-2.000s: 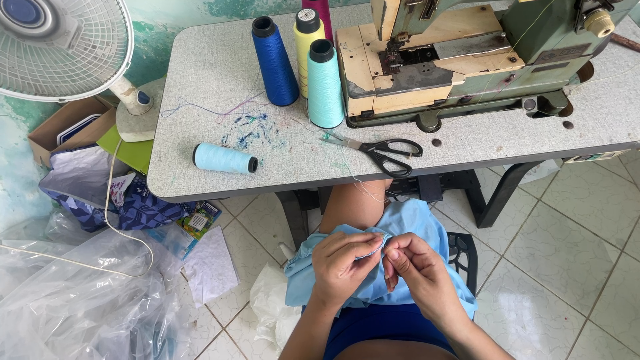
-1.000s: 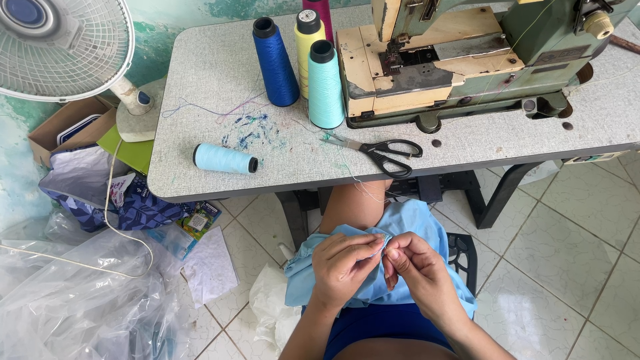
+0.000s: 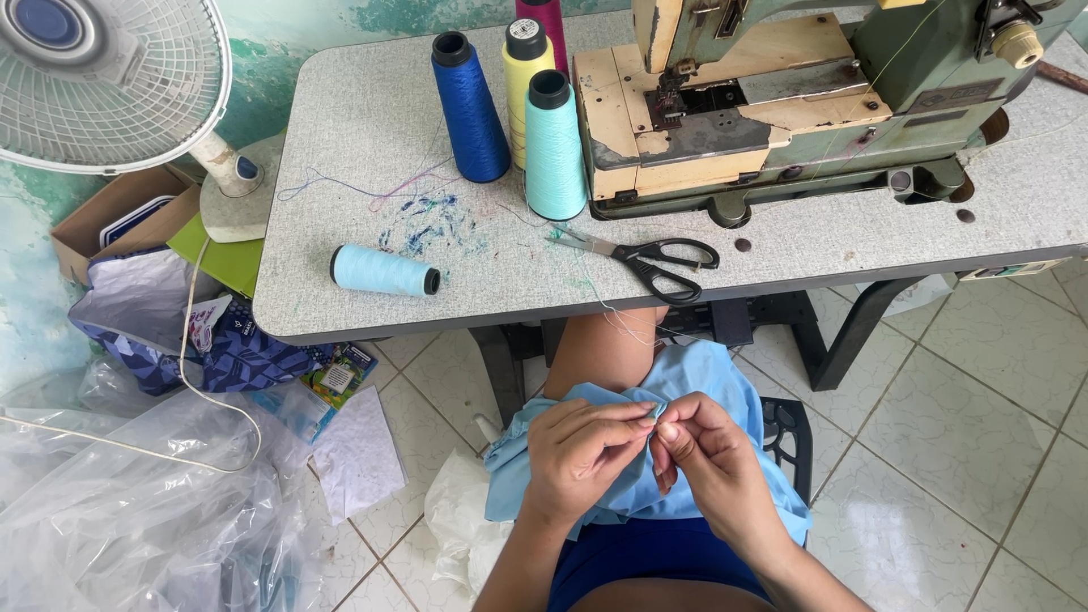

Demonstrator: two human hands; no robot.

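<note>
Light blue fabric [image 3: 714,378] lies across my lap, a small fold of it raised between my hands. My left hand [image 3: 586,450] pinches that fold between thumb and fingers. Close beside it, my right hand [image 3: 710,459] has thumb and index finger together at the fold's edge; whether a needle or thread is between them is too small to tell. Black-handled scissors [image 3: 650,259] lie partly open on the table [image 3: 476,314] above my hands. A light blue thread cone [image 3: 384,270] rests on its side there, and loose thread hangs over the table edge toward the fabric.
An industrial sewing machine [image 3: 731,110] stands on the table, next to upright blue [image 3: 472,110], yellow [image 3: 523,76], magenta [image 3: 548,30] and aqua [image 3: 554,153] thread cones. At left are a fan [image 3: 110,76], a cardboard box [image 3: 127,212] and clear plastic sheeting [image 3: 153,510].
</note>
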